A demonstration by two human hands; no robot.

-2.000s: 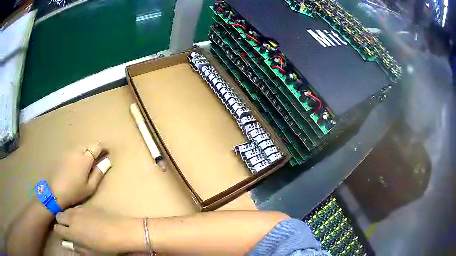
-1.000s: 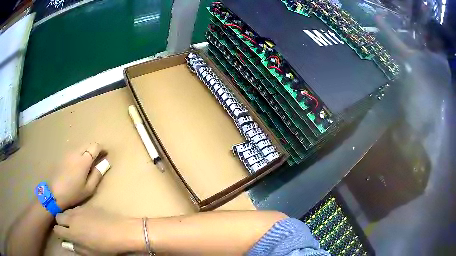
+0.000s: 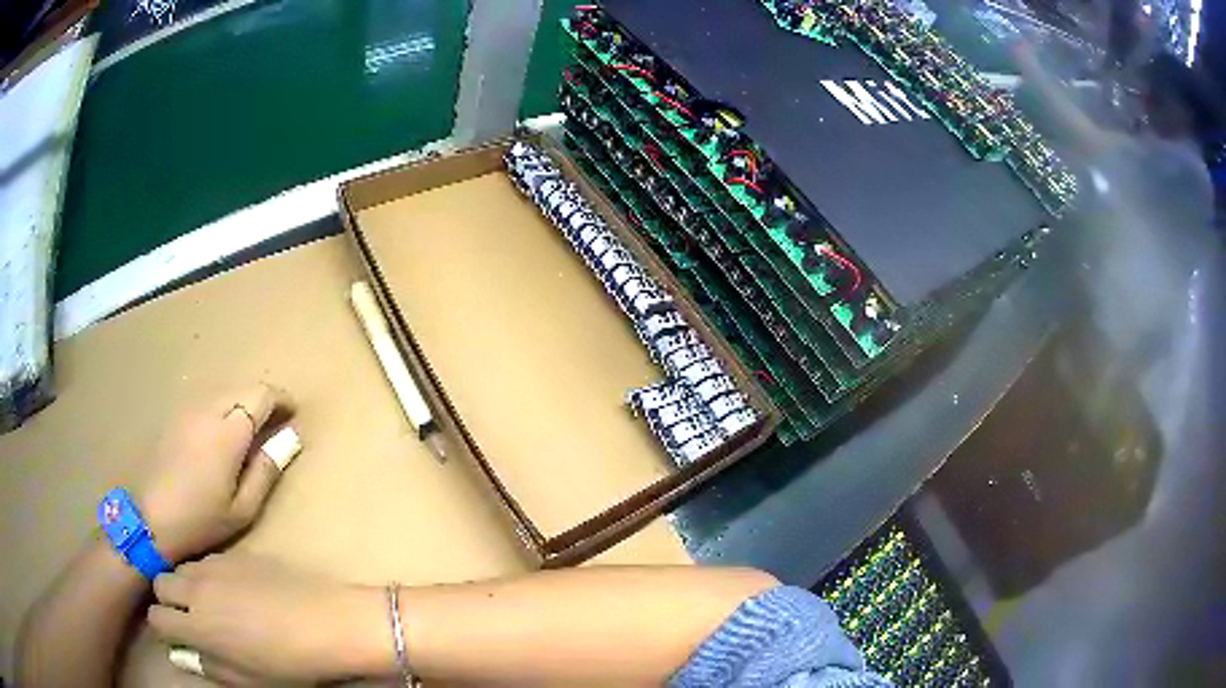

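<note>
My left hand (image 3: 215, 464) rests on the tan cardboard sheet (image 3: 202, 329) at the left, with cream finger cots, fingers loosely bent and nothing seen in it. A blue band (image 3: 131, 534) is around its wrist. My right hand (image 3: 256, 616) lies just below, its fingertips at the band's lower end; whether it grips anything is hidden. A brown component tray (image 3: 471, 336) holds black-and-white block parts (image 3: 605, 262) along its right side. A cream-handled tool (image 3: 390, 356) with a dark tip lies left of the tray.
A tall stack of green circuit boards (image 3: 753, 202) with black layers stands right of the tray. More boards (image 3: 901, 612) show at the lower right. A green belt (image 3: 269, 121) runs behind a pale rail (image 3: 202, 255). A white board (image 3: 34, 229) stands at the left edge.
</note>
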